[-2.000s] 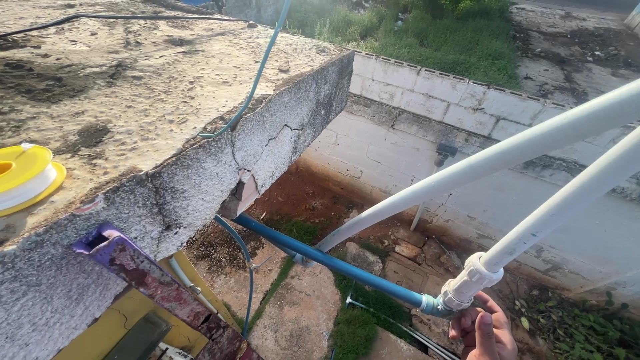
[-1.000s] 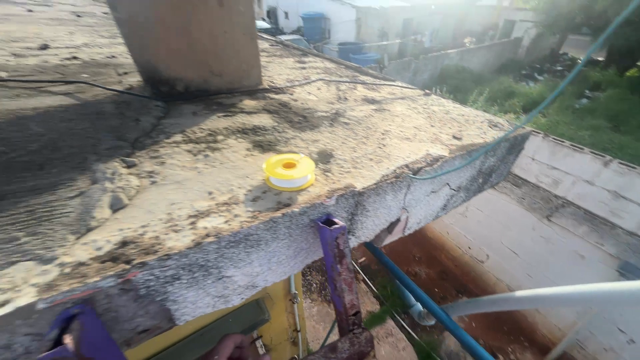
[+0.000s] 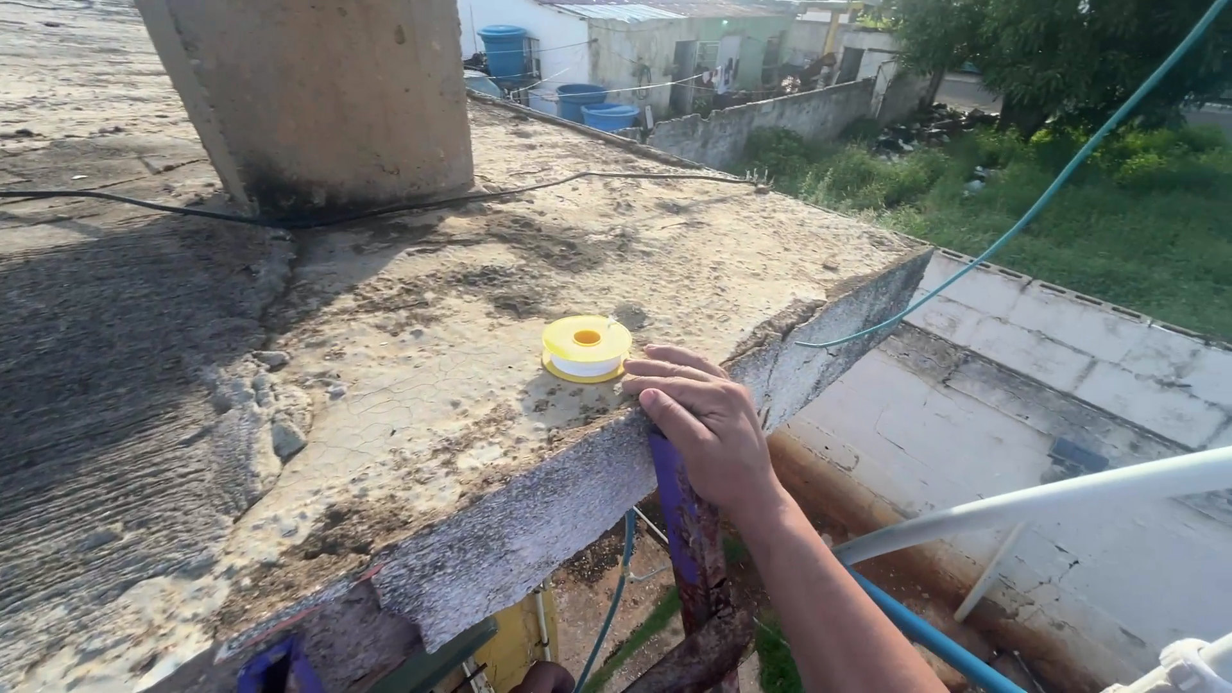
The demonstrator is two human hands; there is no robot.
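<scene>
My right hand [image 3: 707, 423] rests on the edge of the concrete roof slab [image 3: 520, 525], over the top of a purple-painted ladder rail [image 3: 685, 539]. Its fingers lie just right of a yellow spool of white thread-seal tape [image 3: 586, 348], which sits flat on the slab; whether they touch it I cannot tell. Part of my left hand [image 3: 547, 677] shows at the bottom edge, low by the ladder, and what it holds is hidden. A second purple rail end [image 3: 279, 666] stands at the lower left.
A concrete pillar [image 3: 327, 106] stands on the slab, with a black cable [image 3: 539, 188] running past its base. A teal cord [image 3: 1039, 202] crosses the right side. Beyond the slab edge is a drop, with white pipe [image 3: 1049, 500], blue pipe [image 3: 929, 635] and a block wall [image 3: 1011, 414].
Two seconds ago a hand was at the white pipe fitting. Now my right hand is on the slab edge beside the spool. The view has swung left.
</scene>
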